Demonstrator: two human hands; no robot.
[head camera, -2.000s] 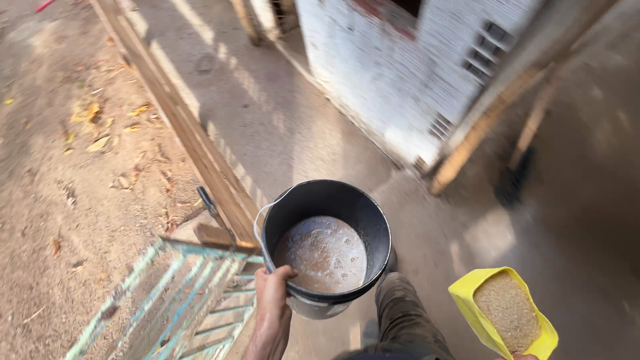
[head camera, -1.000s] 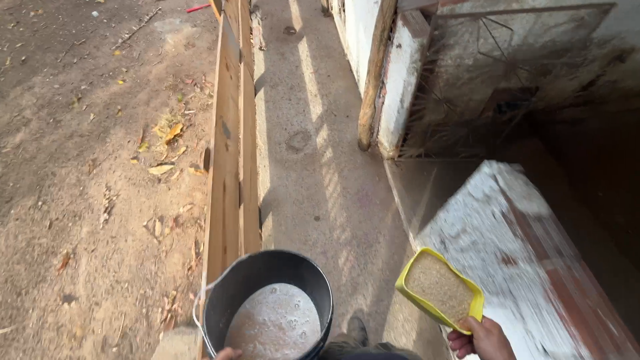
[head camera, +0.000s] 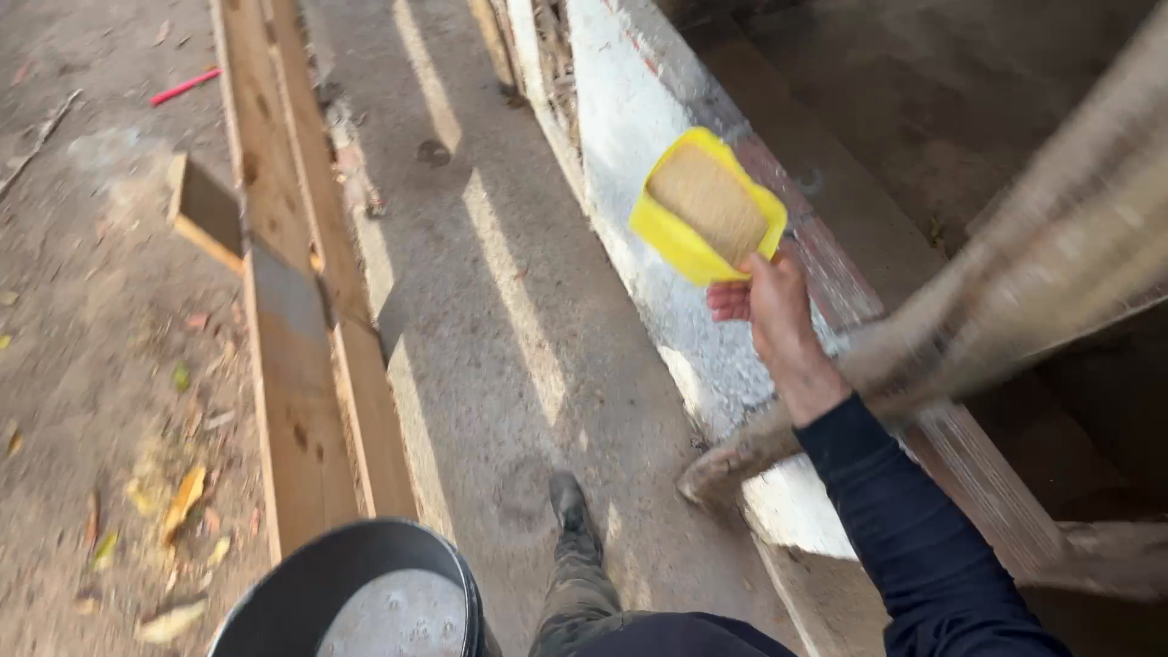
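My right hand (head camera: 771, 306) grips the near rim of a yellow plastic container (head camera: 675, 239), which holds tan, grainy meal (head camera: 712, 203). The arm reaches out over the whitewashed low wall. At the bottom edge, left of my leg, a black bucket (head camera: 292, 584) shows in part, with pale greyish, bubbly liquid (head camera: 397, 616) inside. My left hand is out of view, so its hold on the bucket cannot be seen.
A concrete walkway (head camera: 511, 365) runs ahead, with wooden planks (head camera: 292, 383) along its left side and a whitewashed brick wall (head camera: 630, 146) on the right. A rough wooden pole (head camera: 958, 338) slants across the right. Leaves and a red stick (head camera: 185, 87) lie on the dirt.
The yellow container, still in my right hand, has moved forward over the wall. My left hand, seen at the bucket's rim earlier, has left the view. The view has shifted along the walkway.
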